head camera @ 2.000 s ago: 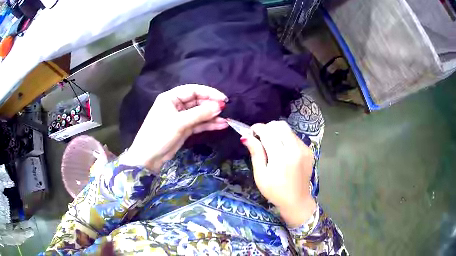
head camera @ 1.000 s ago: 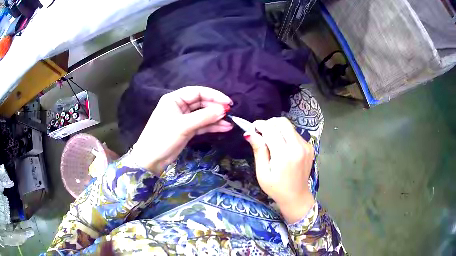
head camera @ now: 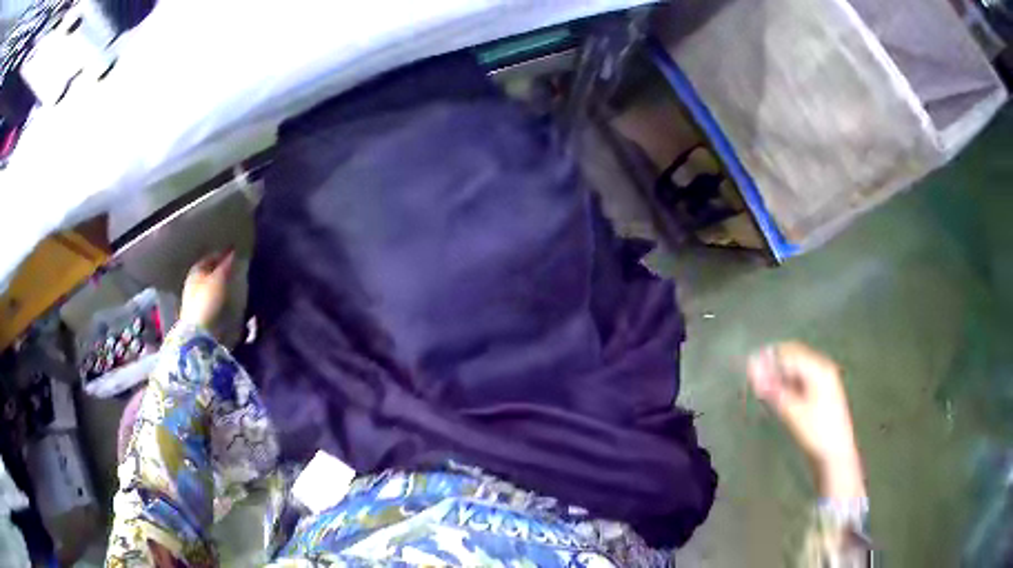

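Observation:
The dark purple garment [head camera: 444,255] lies spread over my lap, its far end reaching the white-covered table. Its near edge is bunched in folds. A small white square [head camera: 323,480], maybe a label, shows at its near left edge. My left hand [head camera: 208,286] is off the garment's left side, small and blurred, and its fingers are partly hidden. My right hand [head camera: 798,402] is away from the garment to the right, over the floor, blurred, with curled fingers. Whether either hand holds something cannot be told. The snips cannot be made out.
The white-covered table [head camera: 256,67] runs across the top left. A spool box [head camera: 124,344] sits below it by my left hand, beside a yellow-brown panel [head camera: 50,283]. A large beige fabric bin [head camera: 811,111] with a blue edge stands at the upper right on the green floor.
My hands have parted from close work in the middle, left hand out to the left, right hand out to the right. The garment is spread wider and nearer me. The white square has appeared.

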